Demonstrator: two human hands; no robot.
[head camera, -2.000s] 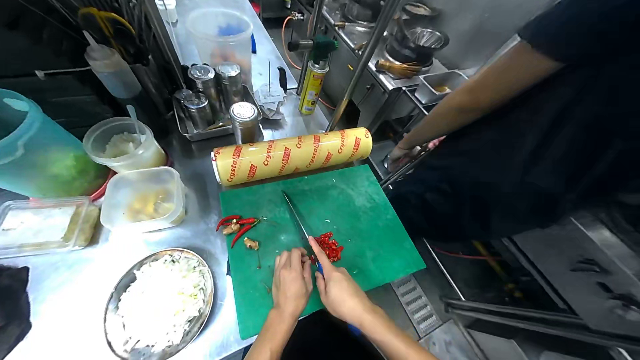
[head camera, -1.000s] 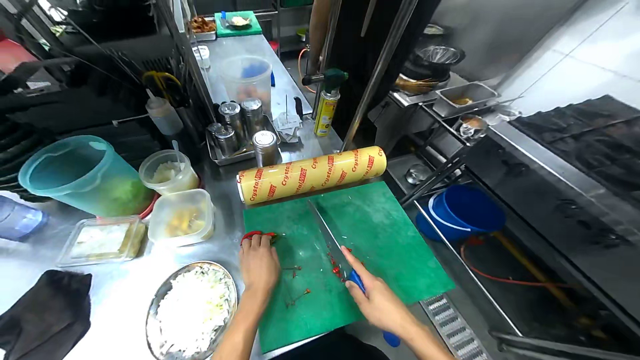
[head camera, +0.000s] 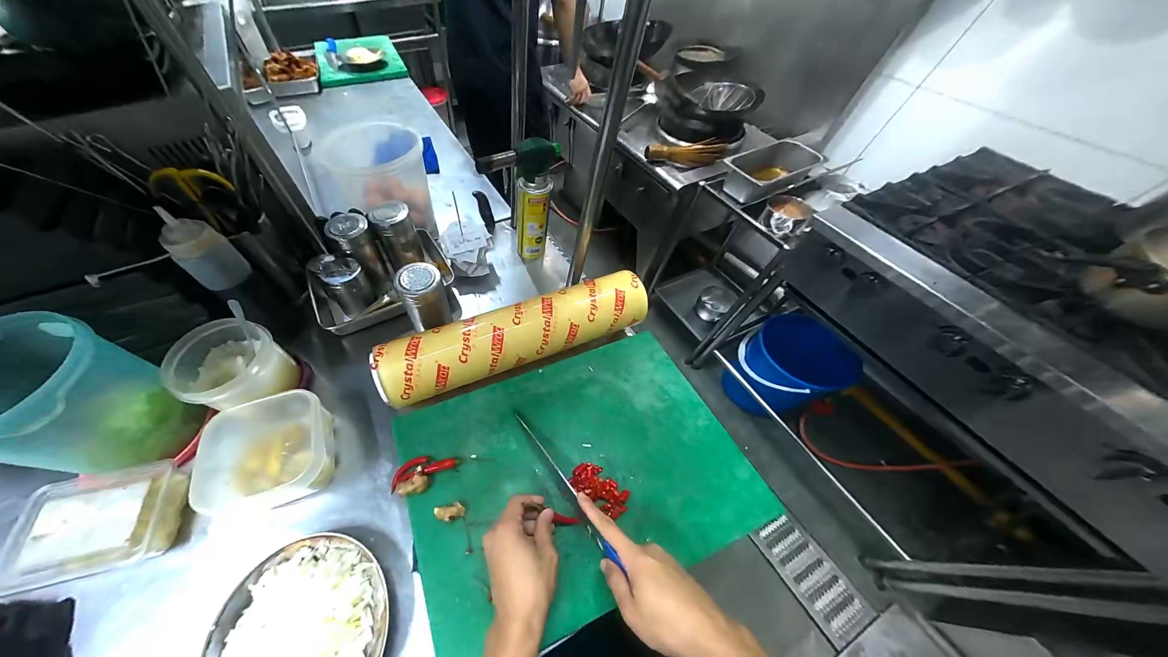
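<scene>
A green cutting board lies below my hands. My left hand pinches a red chili, its tip pointing toward the blade. In my right hand is a kitchen knife with a blue handle, the index finger laid along the blade, which points up and left. Cut red chili pieces form a small pile right of the blade. Whole red chilies rest at the board's left edge, near a piece of ginger-like root.
A roll of cling film lies along the board's far edge. At left stand a bowl of chopped white vegetable, a plastic tub and a teal container. Shaker tins and a torch canister stand beyond. A person's hand is by the far stove.
My left hand has come from the whole chilies at the board's left edge to beside the blade, with a chili in it. The person seen close at right two seconds ago is gone from there.
</scene>
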